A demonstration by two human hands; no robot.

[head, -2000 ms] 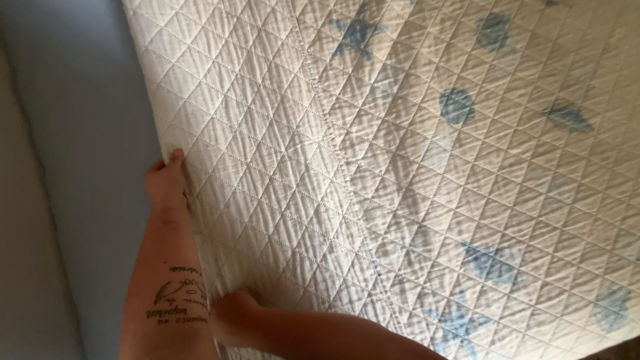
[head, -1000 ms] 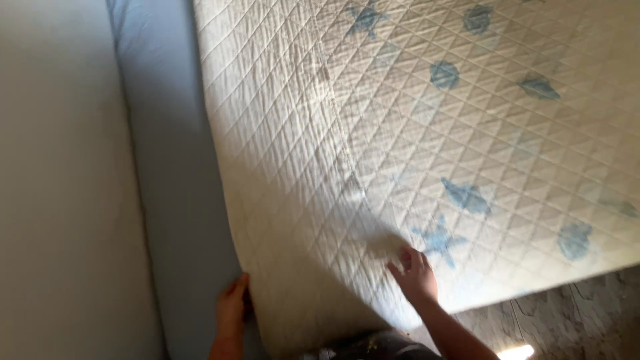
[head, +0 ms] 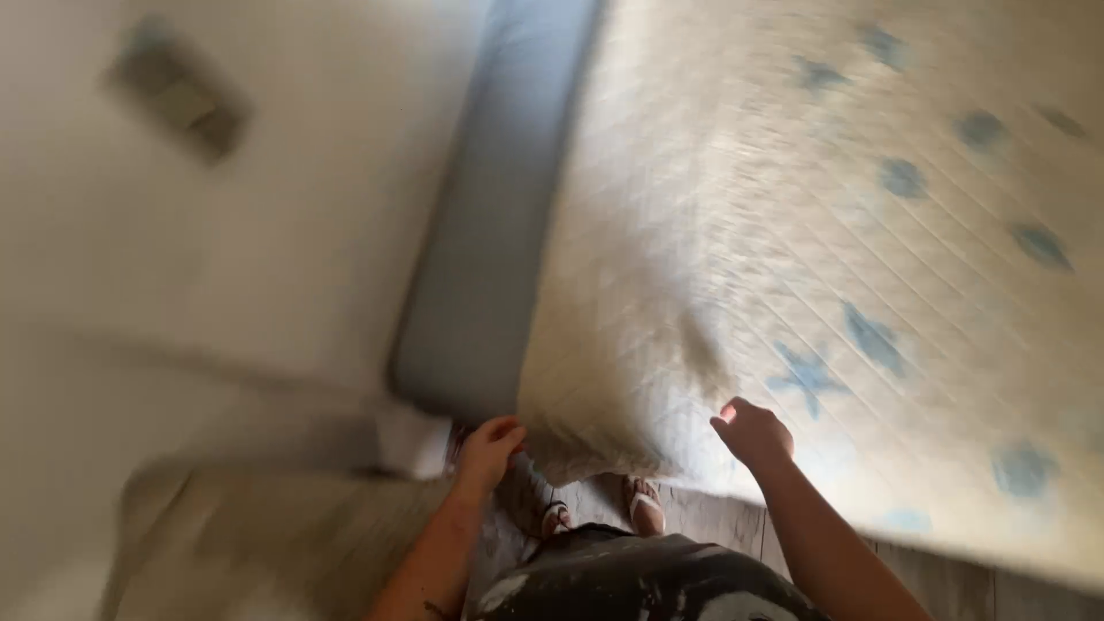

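A cream quilted bedspread (head: pixel 811 285) with blue starfish and shell prints covers the bed at the right. My left hand (head: pixel 496 444) has its thumb and fingers closed at the left lower corner of the bedspread, seemingly pinching its edge. My right hand (head: pixel 752 431) is over the bedspread's lower part, fingers curled near a fold; whether it grips cloth is hard to tell. Left of the cream edge, a blue-grey strip (head: pixel 483 259) of the bed or its sheet shows, with a rounded end. Motion blurs much of the cloth.
At the left is a pale wall (head: pixel 285 216) with a blurred dark rectangular object (head: pixel 185 99) on it. A beige cushioned item (head: pixel 259 543) stands at the lower left. My sandalled feet (head: pixel 645 506) are on a wood-look floor (head: pixel 716 522) by the bed's end.
The view has swung left, bringing the feet and the beige item into sight. My left hand has moved from the bedspread's side edge to its lower corner. My hands were closer together two seconds ago.
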